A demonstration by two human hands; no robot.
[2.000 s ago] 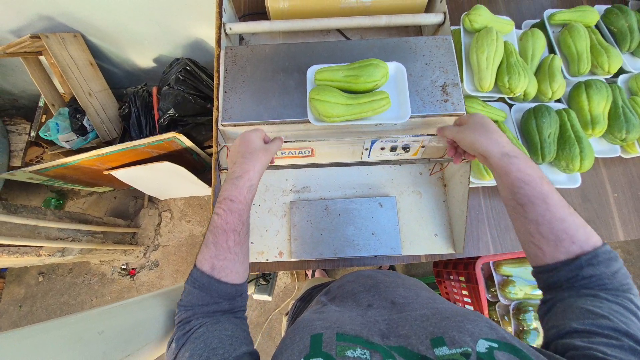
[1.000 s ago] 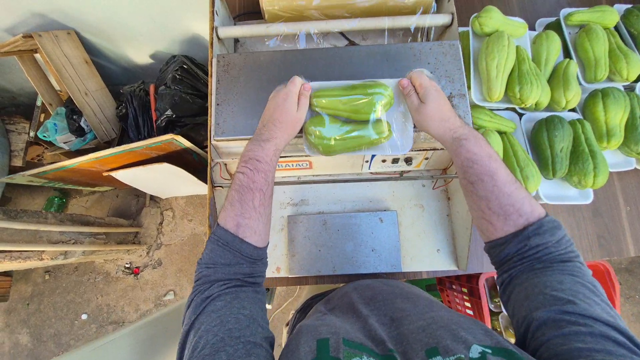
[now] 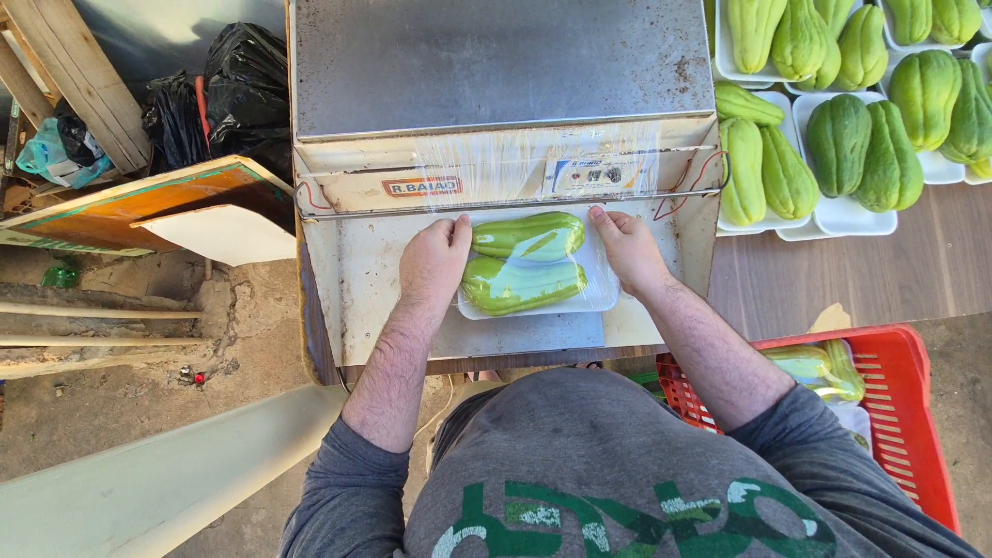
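Two pale green chayotes [image 3: 527, 235] lie side by side on a white foam tray [image 3: 542, 308] under clear stretch film. My left hand [image 3: 435, 260] grips the tray's upper left edge and film, thumb pointing up. On the opposite side, my right hand [image 3: 629, 252] holds the upper right edge the same way. From the tray the film [image 3: 535, 167] runs up over the front of the film-wrapping machine [image 3: 504, 70], across a thin horizontal wire or rod [image 3: 372, 212]. Beneath the tray is the machine's lower metal plate [image 3: 527, 332].
At the right, foam trays of unwrapped chayotes [image 3: 838, 146] cover part of the wooden table [image 3: 845, 271]. A red plastic crate [image 3: 914, 403] holding wrapped trays is below its edge. Boards [image 3: 155, 201] and black plastic bags [image 3: 244, 85] are at the left.
Both hands have brought the tray down from the upper metal plate to the machine's lower front. Film now covers the chayotes, which lay uncovered two seconds ago. The view has shifted closer.
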